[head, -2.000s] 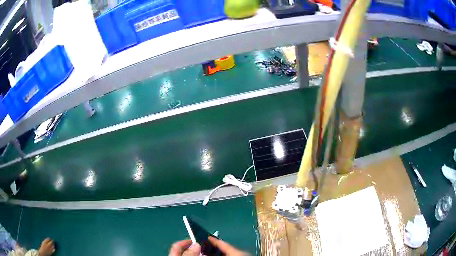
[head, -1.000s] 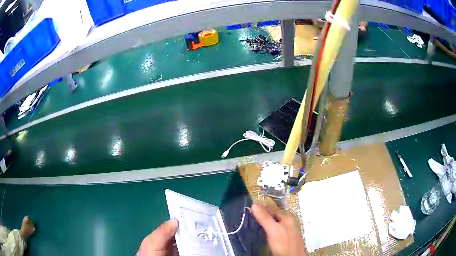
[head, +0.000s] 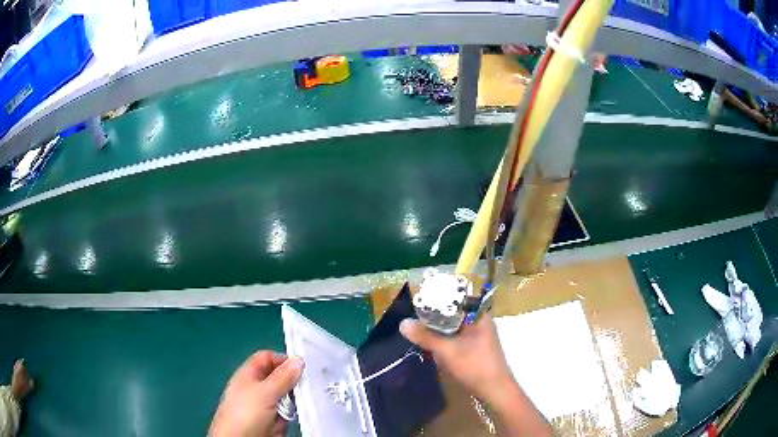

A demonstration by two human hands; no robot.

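Note:
My left hand (head: 258, 394) holds the left edge of the white back housing (head: 320, 363), whose hollow inside faces up. The black solar panel (head: 397, 367) stands open beside it, plain back showing, and a thin white lead wire (head: 388, 367) joins the two. My right hand (head: 465, 354) is around the lower part of the silver-grey glue dispensing valve (head: 441, 294), above the panel's right side. The valve hides some of my fingers, and the nozzle tip is hidden. No glue shows on the panel back.
A finished panel (head: 570, 224) with white cord (head: 452, 224) lies on the green belt, partly behind the post (head: 546, 218) and pale yellow hose (head: 533, 111). Cardboard (head: 610, 299) bears white paper (head: 550, 358). Wipes (head: 657, 388), a clear cup (head: 706, 352) and a pen-like stick (head: 661, 294) lie right. Someone's hand (head: 21, 380) shows left.
The housing and panel have opened out from an edge-on position. My right hand has left the panel and lead wire and taken hold of the valve. The belt panel has moved right, behind the post.

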